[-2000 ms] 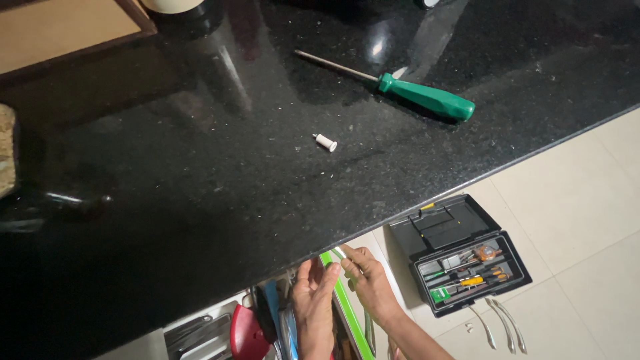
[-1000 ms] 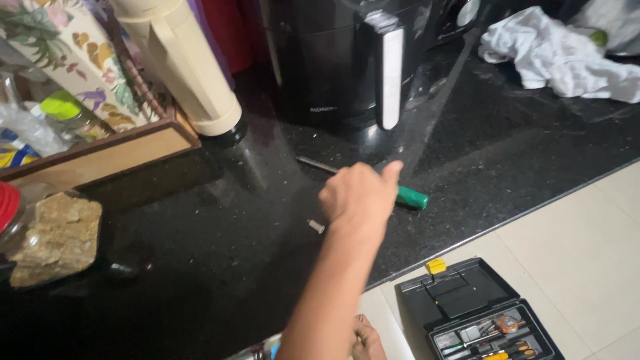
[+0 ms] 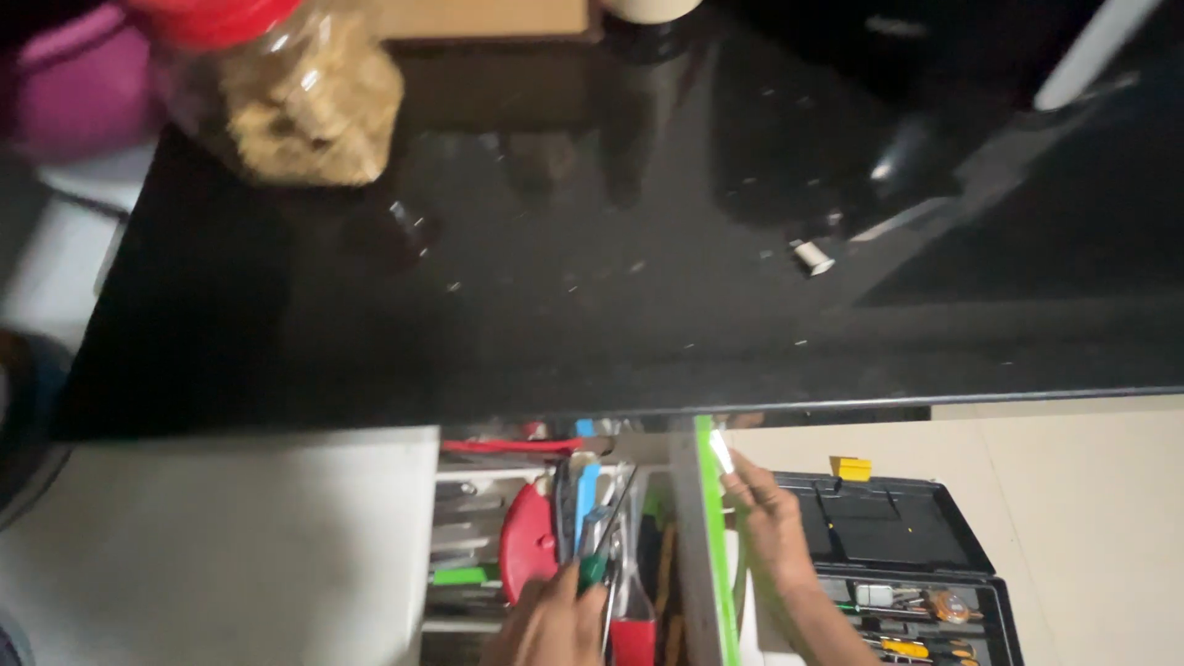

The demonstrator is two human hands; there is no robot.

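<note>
My left hand [image 3: 555,620] is closed around the green handle of a screwdriver [image 3: 593,572], its metal shaft pointing up over the open drawer. My right hand [image 3: 772,518] grips the outer side of the drawer front [image 3: 710,518], which has a bright green edge; its fingertips are near the top by the counter's edge and partly blurred. Inside the drawer lie a red plastic utensil [image 3: 529,546], a blue-handled item [image 3: 586,495] and other cutlery. A small white fitting [image 3: 813,258] lies on the black stone counter [image 3: 555,351].
An open black toolbox [image 3: 1004,610] with a yellow latch [image 3: 852,469] stands on the tiled floor right of the drawer. On the counter are a red-lidded jar [image 3: 314,120], a wooden tray [image 3: 490,20] and a cream flask [image 3: 652,9]. The counter edge overhangs the drawer.
The screwdriver lay on the counter; my left hand reached over it and now holds it above the drawer. My right hand is at the drawer front. The view has swung left.
</note>
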